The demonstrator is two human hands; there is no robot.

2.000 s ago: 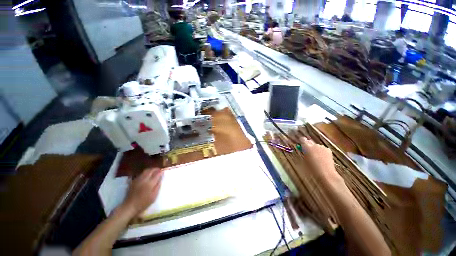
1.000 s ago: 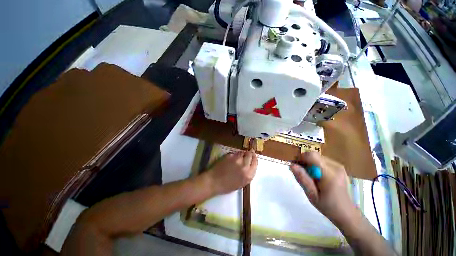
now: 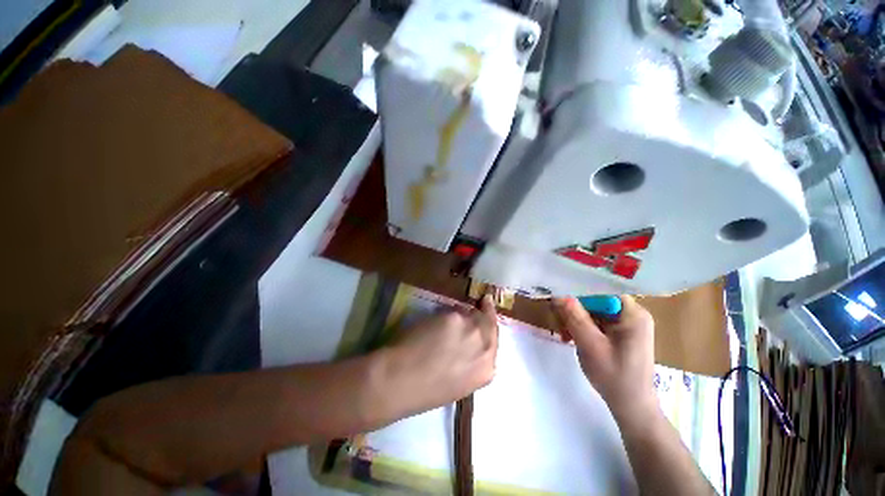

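A brown bag panel (image 3: 694,325) lies under the white machine head (image 3: 670,165), which hides its middle. A narrow brown handle strap (image 3: 465,441) runs from the near edge up under my left hand (image 3: 451,351), whose fingertips press its far end at the yellow clamp foot (image 3: 507,296). My right hand (image 3: 609,354) grips the teal awl handle (image 3: 600,305) beside the clamp, near the panel edge. The awl's point cannot be made out. The white template board (image 3: 543,417) with yellow and black tape lies beneath.
A panel stack (image 3: 126,184) with pale edges lies on the dark surface at left. A strap bundle (image 3: 810,417) is at the right, with a thin dark cable (image 3: 776,397) beside it. The control panel (image 3: 849,308) stands at the right edge.
The view has moved closer to the machine head. Since the first frame, my left hand has come to the strap at the clamp, and my right hand has brought the awl from the strap bundle.
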